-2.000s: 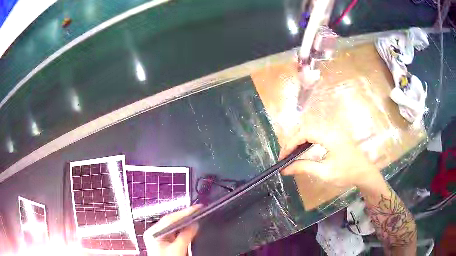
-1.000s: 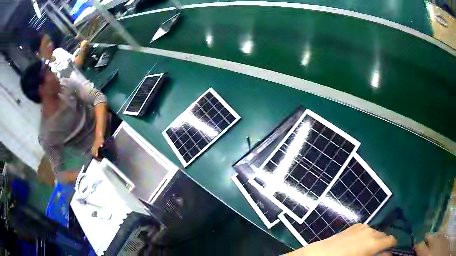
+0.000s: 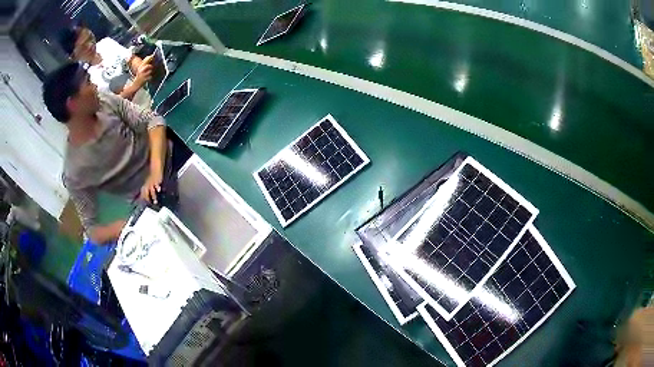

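Several solar panels lie face up in an overlapping pile on the green bench. The top panel (image 3: 470, 233) has a dark face, pale grid and white border, and a second panel (image 3: 527, 301) sticks out beneath it at the lower right. A black back housing (image 3: 409, 208) shows under the pile's upper left side. A blurred piece of skin, likely part of a hand, is cut off at the lower right edge. I cannot tell which hand it is or whether it holds anything.
A single panel (image 3: 312, 170) lies left of the pile, with another panel (image 3: 229, 118) beyond. A panel (image 3: 283, 24) lies on the conveyor behind the pale rail (image 3: 401, 97). Two people sit at the left. A white-topped box (image 3: 154, 269) and framed grey tray (image 3: 215, 215) stand beside the bench.
The view has swung left from the brown board to the panels, then shifted slightly further. The thin dark piece held in both hands has left view. The forearm below the pile is gone.
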